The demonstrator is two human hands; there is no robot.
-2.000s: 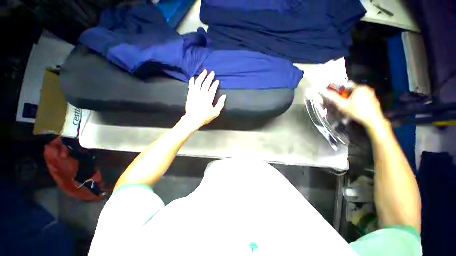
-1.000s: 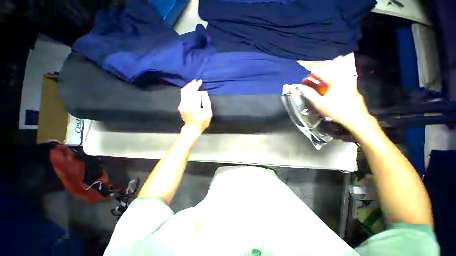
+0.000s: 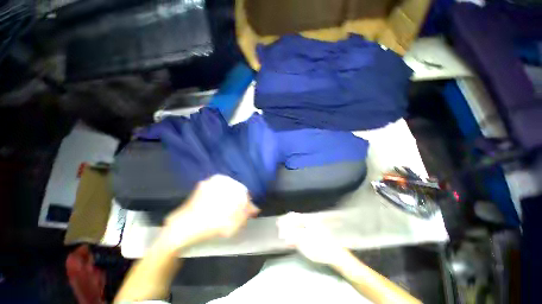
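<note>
A blue garment point(image 3: 226, 148) lies bunched over the dark-grey padded board point(image 3: 321, 181), its right part flat on the top. My left hand point(image 3: 215, 205) is blurred, closed on the garment's near edge at the front of the board. My right hand point(image 3: 306, 234) is blurred and low over the table's front part, clear of the garment and iron; its fingers cannot be made out. The silver steam iron point(image 3: 407, 193) with its red-orange handle rests at the right end of the pale table point(image 3: 350, 228), with no hand on it.
A pile of blue and navy garments point(image 3: 333, 83) lies behind the board, in front of an open cardboard box point(image 3: 246, 32). A purple padded board point(image 3: 493, 71) stands at right. A red-orange bag point(image 3: 85, 276) is low at left. A cardboard piece point(image 3: 89, 202) is beside the table.
My right hand has let go of the iron and moved left to the front centre. My left hand has taken hold of the garment, which is now more bunched. The view has tilted up.
</note>
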